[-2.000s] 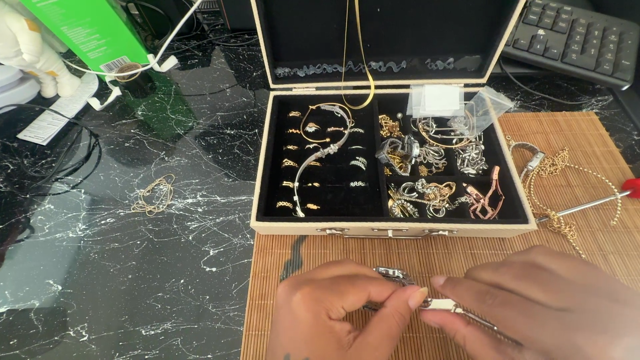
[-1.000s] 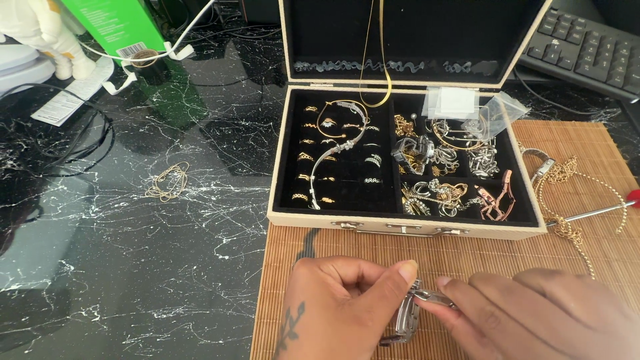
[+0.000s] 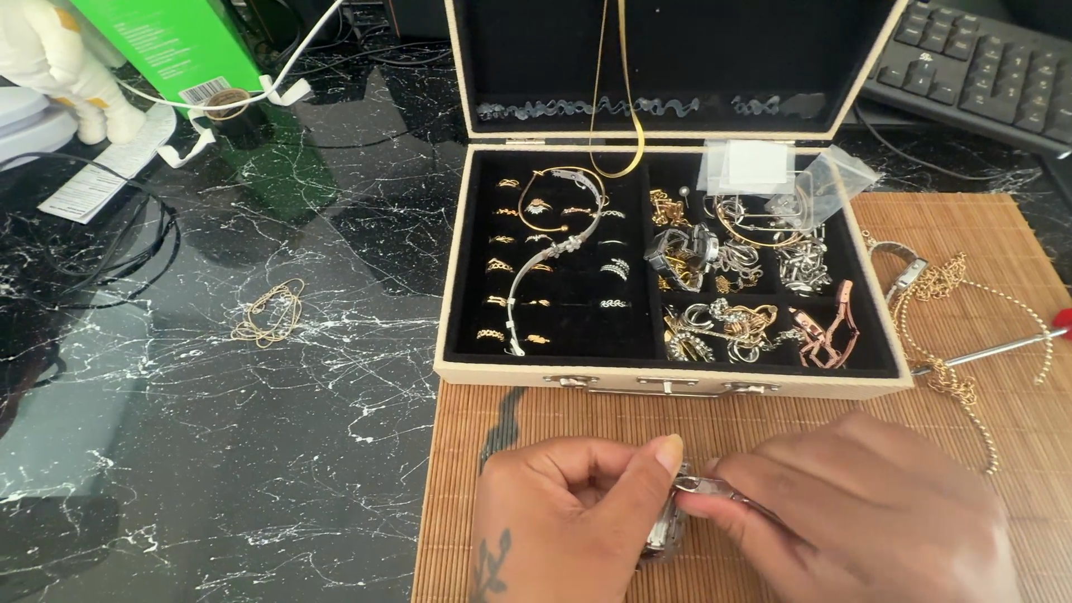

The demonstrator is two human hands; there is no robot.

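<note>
Below the box's front edge, my left hand (image 3: 578, 511) grips a silver-coloured metal watch or bracelet (image 3: 664, 533), partly hidden behind the thumb. My right hand (image 3: 854, 511) pinches a flat metal strip (image 3: 716, 487), which meets the piece at my left thumb; whether it is a tool or part of the band, I cannot tell. Behind both hands stands an open cream jewellery box (image 3: 670, 381) with a black lining. Rings (image 3: 615, 268) fill its left side, with a silver headband-like strip (image 3: 523, 280) lying over them. Chains, a silver watch (image 3: 670, 255) and a rose-gold bracelet (image 3: 837, 335) lie in the right compartments.
The box and hands are over a bamboo mat (image 3: 1013, 251). On its right lie gold chains (image 3: 946, 276), a small watch (image 3: 909, 272) and a screwdriver (image 3: 997, 350). A thin gold chain (image 3: 272, 314) rests on the black marbled surface at left. A keyboard (image 3: 980, 71) stands back right.
The metal piece, stretched across between my hands two seconds ago, now hangs down beneath my left thumb. My hands have stayed close together. The view has shifted slightly.
</note>
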